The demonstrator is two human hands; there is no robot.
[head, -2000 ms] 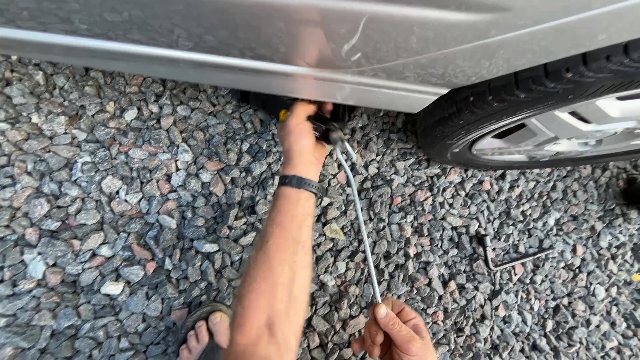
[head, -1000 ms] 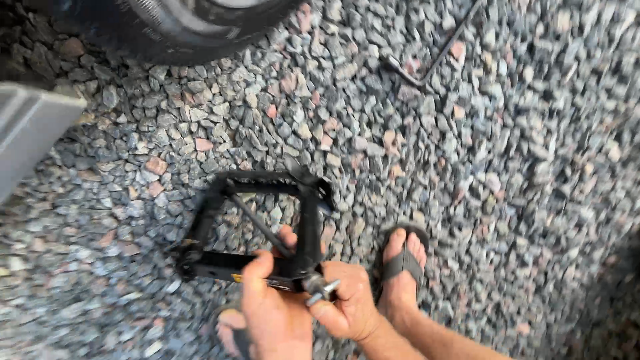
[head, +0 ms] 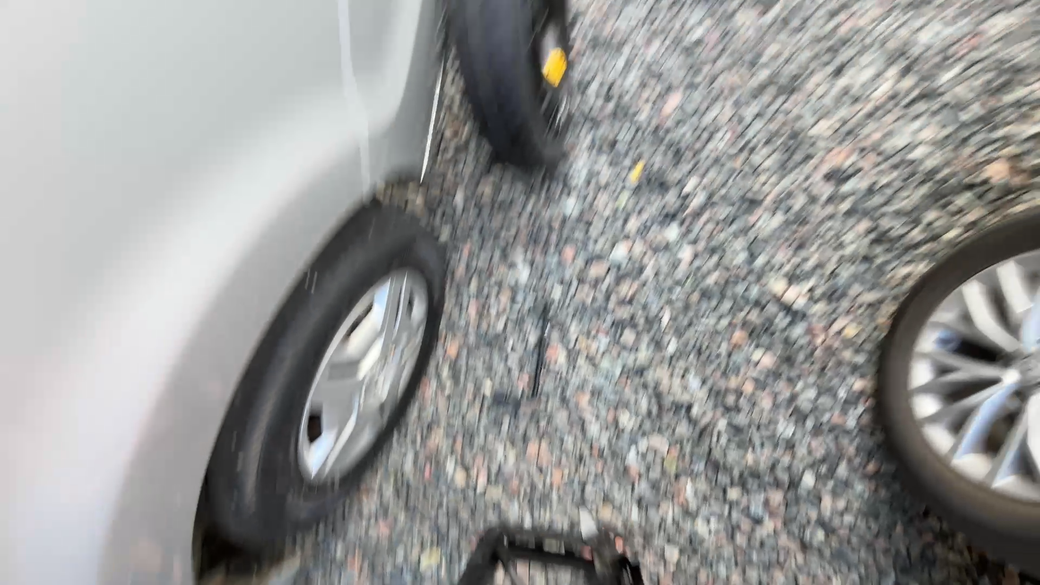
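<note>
Neither of my hands shows in this blurred view. Part of a black scissor jack (head: 548,548) reaches in at the bottom edge; whatever holds or supports it is out of frame. To its upper left, a wheel with a silver rim (head: 366,374) sits in the arch of the silver car (head: 179,203). A thin dark L-shaped bar, seemingly a wheel wrench (head: 540,349), lies on the gravel between the car and a separate wheel.
A loose wheel with a silver multi-spoke rim (head: 983,374) lies on the gravel at the right. Another tyre (head: 504,81), with a yellow spot on its wheel, is at the top. The car's body fills the left side.
The view has swung up and along the car. Both hands, seen on the jack a second ago, are out of frame. Two seconds ago one hand held a metal rod by the car's sill.
</note>
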